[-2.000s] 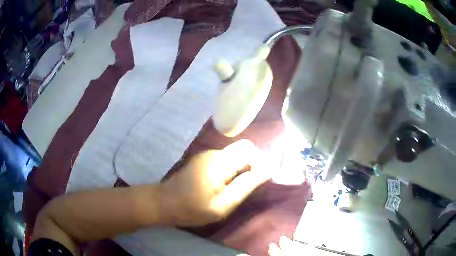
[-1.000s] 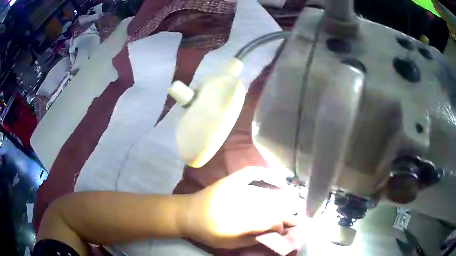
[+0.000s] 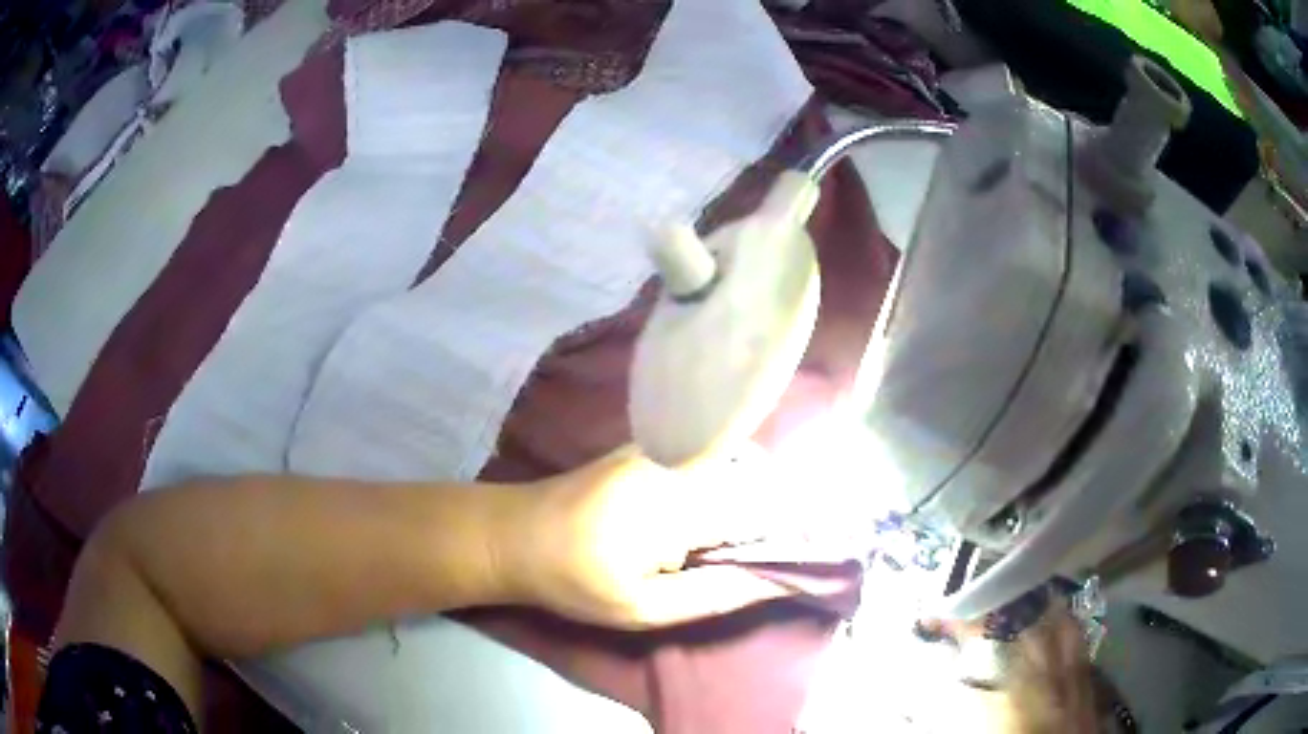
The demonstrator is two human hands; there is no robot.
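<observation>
Maroon fabric with white interfacing lies over the table and runs under the head of the grey-white sewing machine. My left hand is left of the needle area, closed on a folded edge of the maroon fabric; its fingers are washed out by lamp glare. My right hand is at the bottom right, just below the machine head, blurred and partly in glare; its hold cannot be told. The cream work lamp hangs above my left hand.
The lamp's metal neck bends to the machine. A dark round knob sits low on the head. Heaped cut pieces lie at the far edge. Black and neon-green cloth shows at the top right.
The view has shifted. My right hand has come into view below the machine head. My left hand now shows a raised fold of maroon between its fingers, left of the needle area.
</observation>
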